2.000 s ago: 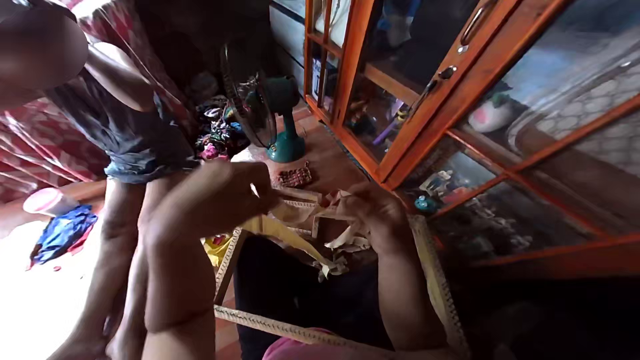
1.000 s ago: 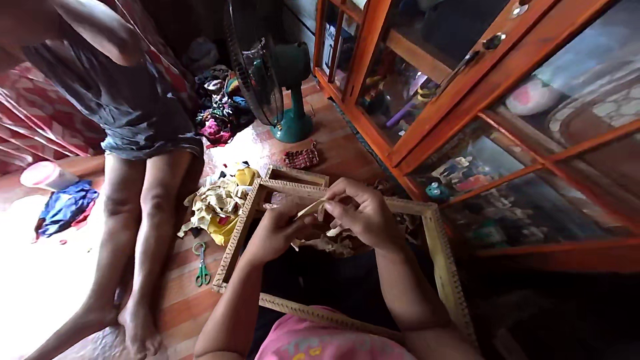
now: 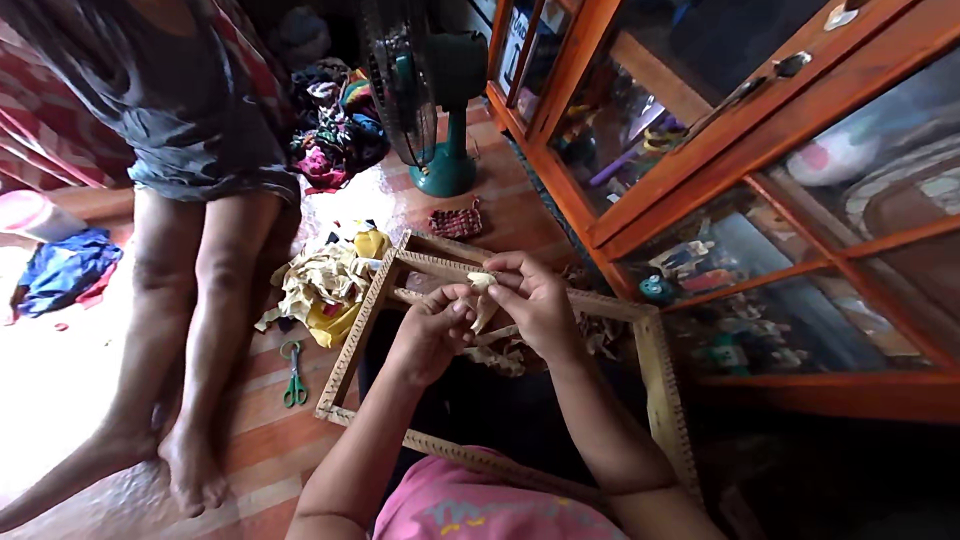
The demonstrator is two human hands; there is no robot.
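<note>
My left hand (image 3: 433, 330) and my right hand (image 3: 534, 304) meet near the middle of the head view, both gripping a small strip of cream fabric (image 3: 484, 304). Beneath them, a large wooden frame (image 3: 360, 330) edged with rows of small pegs or nails lies across my lap. A smaller wooden frame (image 3: 442, 259) of the same kind rests at its far side. Cream fabric scraps (image 3: 499, 358) lie below my hands, partly hidden by them. Left of the frame is a heap of cream and yellow fabric pieces (image 3: 330, 277), with green-handled scissors (image 3: 294, 379) on the floor nearer me.
A person's bare legs (image 3: 172, 300) stretch along the left side. Beyond the frames are a green electric fan (image 3: 442, 169), a small red woven piece (image 3: 455, 223) and a pile of colourful cloth (image 3: 334, 124). A glass-doored wooden cabinet (image 3: 615, 247) borders the right.
My hands, apart two seconds ago with longer fabric strips hanging near them, are now close together on a small piece. The other person's upper body has moved out of sight as the view shifted.
</note>
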